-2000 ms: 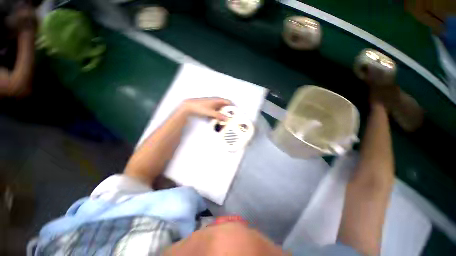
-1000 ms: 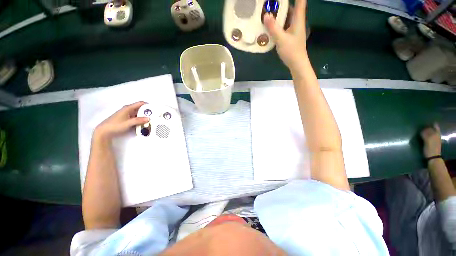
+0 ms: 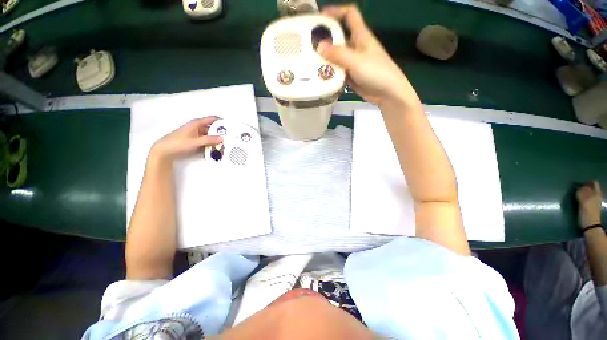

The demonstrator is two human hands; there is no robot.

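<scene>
My right hand (image 3: 369,63) grips a cream humidifier head (image 3: 303,60) by its right side, thumb at the dark display. The head is over the mouth of the cream water container (image 3: 307,121) and hides the opening and any wicks. Its two nozzles face me. The display looks dark. My left hand (image 3: 188,141) holds a second cream head (image 3: 233,143) over the left white pad (image 3: 216,206), thumb beside its dark display. The container stands at the top of the ribbed pale cloth (image 3: 306,192).
Beyond the pale metal rail (image 3: 459,114), a green belt carries several heads, including an upturned one (image 3: 95,70) and a beige-brown one (image 3: 437,42). A right white pad (image 3: 426,179) lies under my right forearm. Another person's hand (image 3: 589,202) rests at the far right.
My right hand has moved left and down, bringing its head over the container. That head's display was glowing blue and is now dark. My left hand still holds its head.
</scene>
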